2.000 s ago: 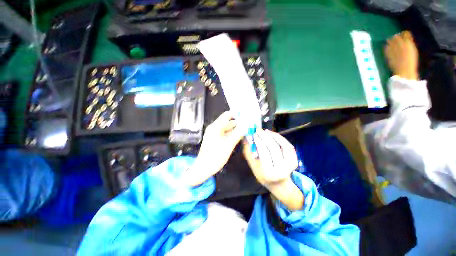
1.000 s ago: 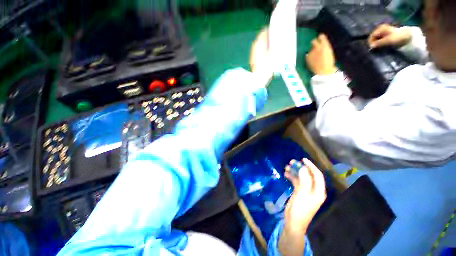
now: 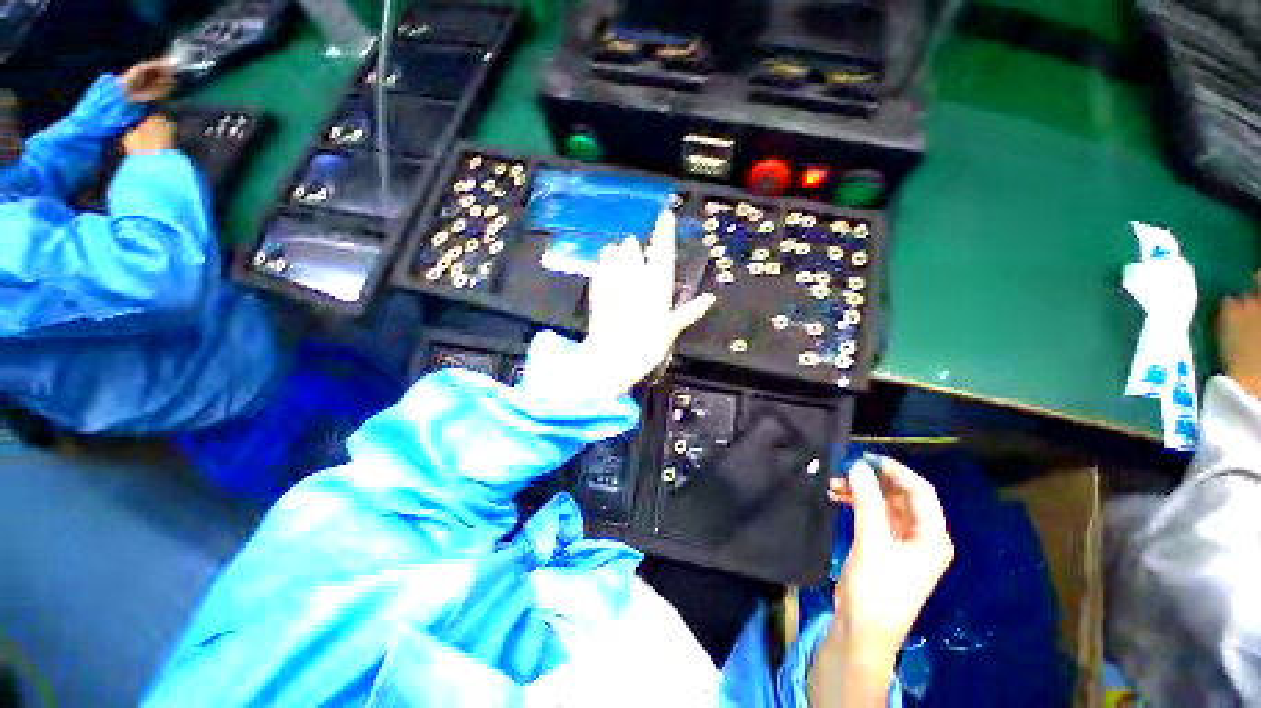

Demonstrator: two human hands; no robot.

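Observation:
My left hand [image 3: 629, 311] is over the middle of the black parts tray [image 3: 553, 293], index finger and thumb apart. A dark phone body [image 3: 692, 281] shows partly between them; whether they grip it is hidden. My right hand [image 3: 896, 546] is raised beside the right end of the phone tray [image 3: 809, 533], fingertips close together; anything between them is too small to tell. The phone tray holds a phone body [image 3: 604, 470] and a few small rings [image 3: 678, 447]. Many gold-rimmed rings lie in the parts tray, with blue glossy panels [image 3: 595, 203].
A press fixture [image 3: 740, 132] stands behind the parts tray. A slotted tray [image 3: 325, 263] is at left. A crumpled white strip [image 3: 1162, 325] lies at the bench's right. A cardboard box [image 3: 1081, 553] with blue film is at lower right. People work at both sides.
The view has swung left. My left hand has let go of the white strip and moved back over the parts tray. My right hand has moved from over the box to beside the phone tray.

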